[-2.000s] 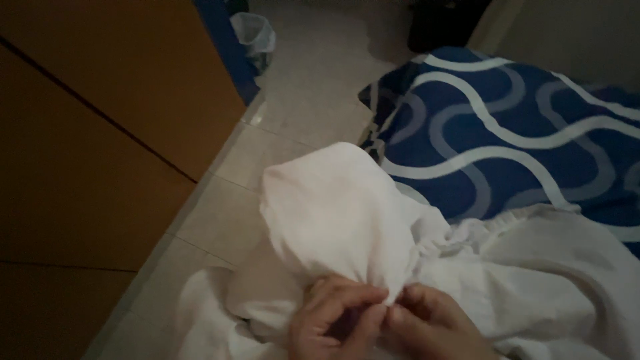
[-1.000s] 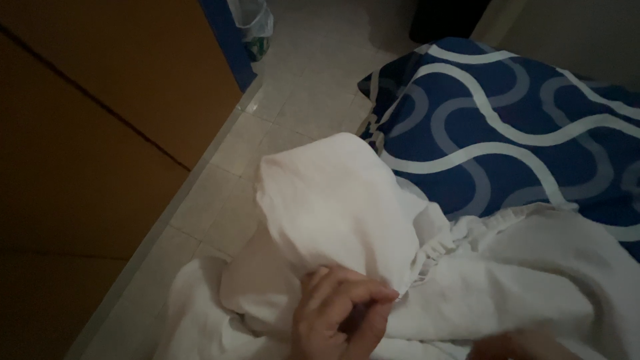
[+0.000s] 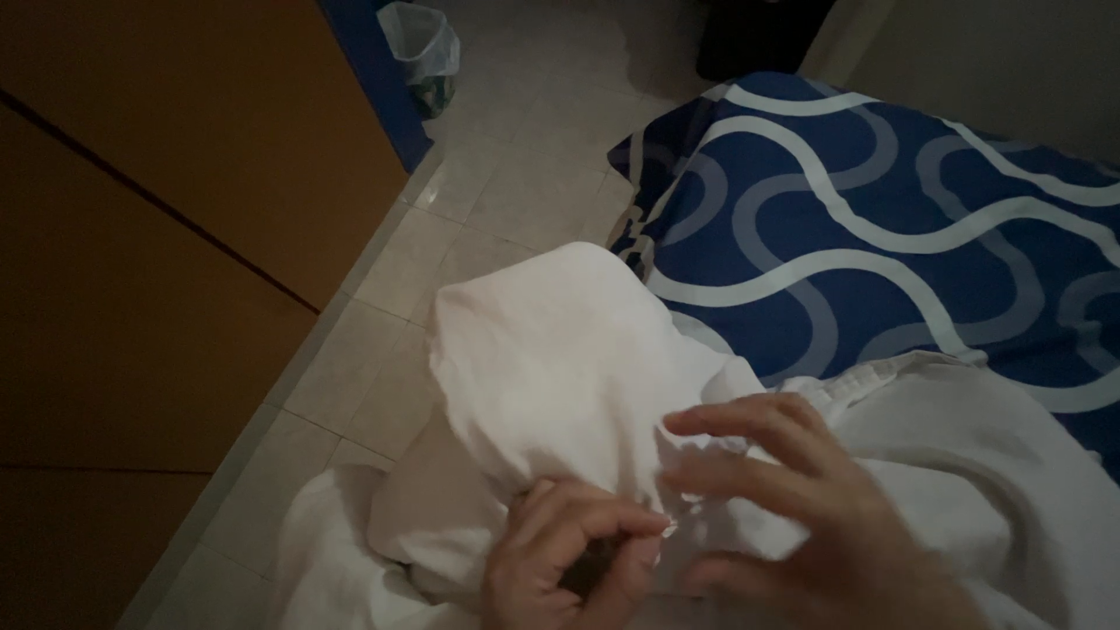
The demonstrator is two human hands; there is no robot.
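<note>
A large white cloth with a gathered edge (image 3: 560, 367) lies bunched across the lower middle and right. At its lower middle, the thumb and forefinger of my left hand (image 3: 582, 551) pinch a small bit of the cloth's edge. My right hand (image 3: 796, 499), somewhat blurred, hovers just right of it over the cloth, thumb and fingers spread, with nothing seen between them. What lies under the cloth is hidden.
A bed or mattress with a blue wavy-patterned cover (image 3: 875, 201) fills the upper right. Brown cabinet panels (image 3: 175, 262) stand at left. A lined waste bin (image 3: 420, 52) and a dark object (image 3: 761, 35) are on the tiled floor (image 3: 516, 184).
Two seconds ago both hands pinched the cloth together. My right hand let go, was a blur low at the right one second ago, and is now back beside the left with its fingers spread.
</note>
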